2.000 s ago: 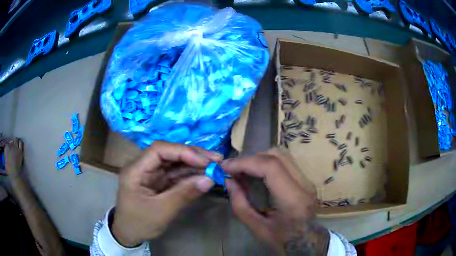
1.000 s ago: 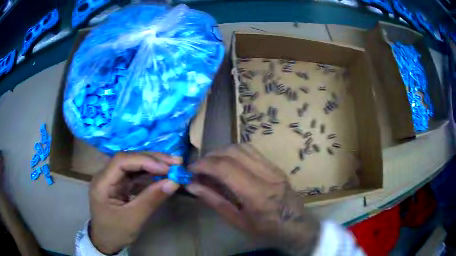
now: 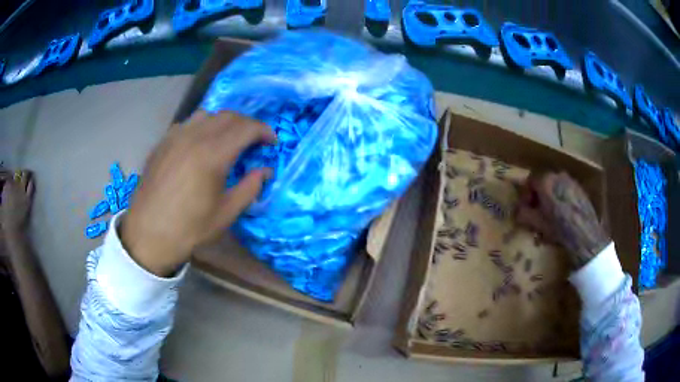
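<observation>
A large clear plastic bag (image 3: 350,157) full of blue parts stands in the left cardboard box (image 3: 287,287), its top gathered. My left hand (image 3: 197,186) is at the bag's opening on its left side, fingers apart, with no part visible in it. My right hand (image 3: 563,213) is inside the centre cardboard box (image 3: 485,352), fingertips down near the small dark metal pieces (image 3: 503,283) scattered on its floor. Those fingertips are blurred, so whether they hold a piece cannot be told.
A smaller box at right holds loose blue parts (image 3: 650,224). Blue controller shells (image 3: 451,26) lie on the conveyor along the back. A few blue parts (image 3: 112,198) lie on the bench at left, near another person's hand (image 3: 16,198).
My hands have moved apart. The left went up to the bag and the right into the centre box. The blue part they held between them is no longer seen. The view has shifted.
</observation>
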